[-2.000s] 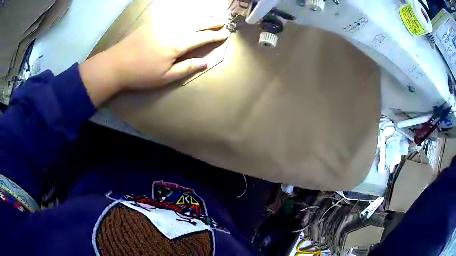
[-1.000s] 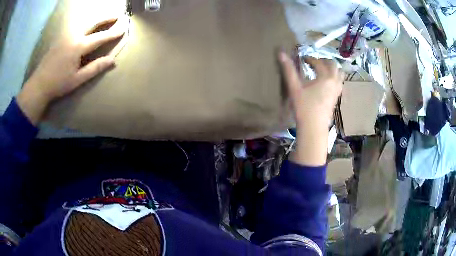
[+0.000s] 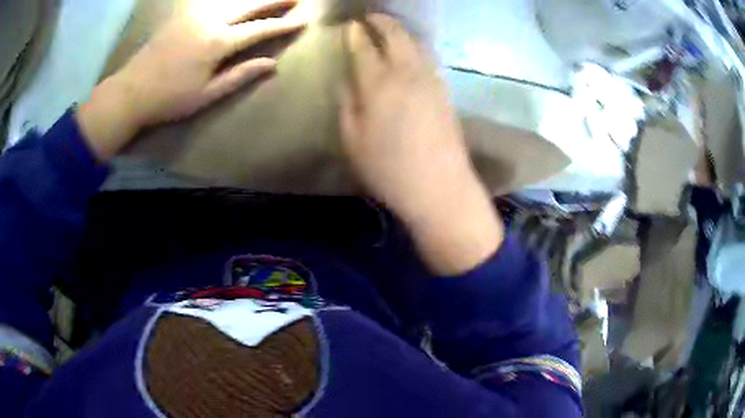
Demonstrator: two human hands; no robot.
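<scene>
The khaki-brown trouser panel lies on the white machine table in front of me, its right part drawn in and folded under my right hand. My left hand rests flat on the panel's left part, fingers spread, under the bright lamp. My right hand is on the panel right of it, fingers bent at a bunched part of the cloth; it is blurred, and its fingertips are partly hidden. A brown corner of the cloth sticks out to the right of my right wrist. The needle area is not visible.
A white crumpled heap lies at the right of the table. Brown pocket pieces are stacked beyond it. A dark red tool lies at the back right. Brown cloth hangs at the lower right.
My right hand came into view and moved left from the panel's right edge, and the cloth's right part moved left with it. My left hand stays on the panel. The view has shifted.
</scene>
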